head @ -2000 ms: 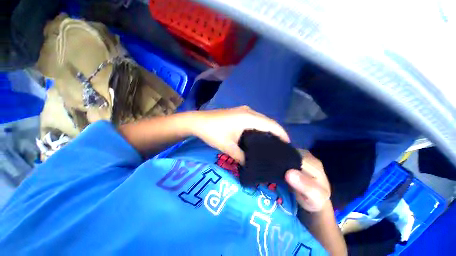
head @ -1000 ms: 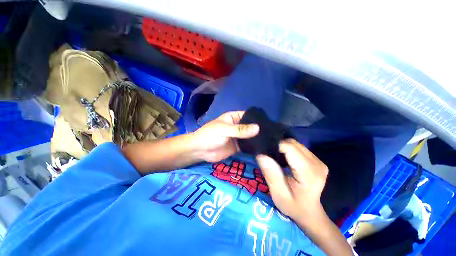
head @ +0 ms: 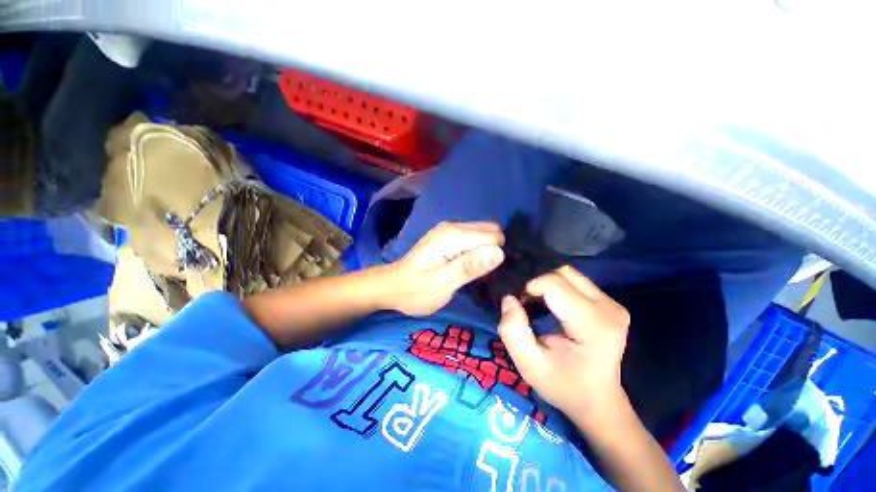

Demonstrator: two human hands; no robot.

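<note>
A small black knit piece, likely a rib cuff, is between my two hands above my lap, blurred and partly hidden by the fingers. My left hand holds its left side, with thumb and fingers close together. My right hand is at its lower right edge, with thumb and forefinger bent and pinching at it. More black cloth lies on my lap to the right of my right hand.
The white table edge with ruler marks runs across the top. A red perforated basket is under it. A tied tan bundle stands at left near a blue crate. Another blue crate at right holds black pieces and pale wrapping.
The black piece was broad and bunched in both hands. It now shows darker and blurred between them, with the hands slightly apart. The table edge sits lower across the picture than before.
</note>
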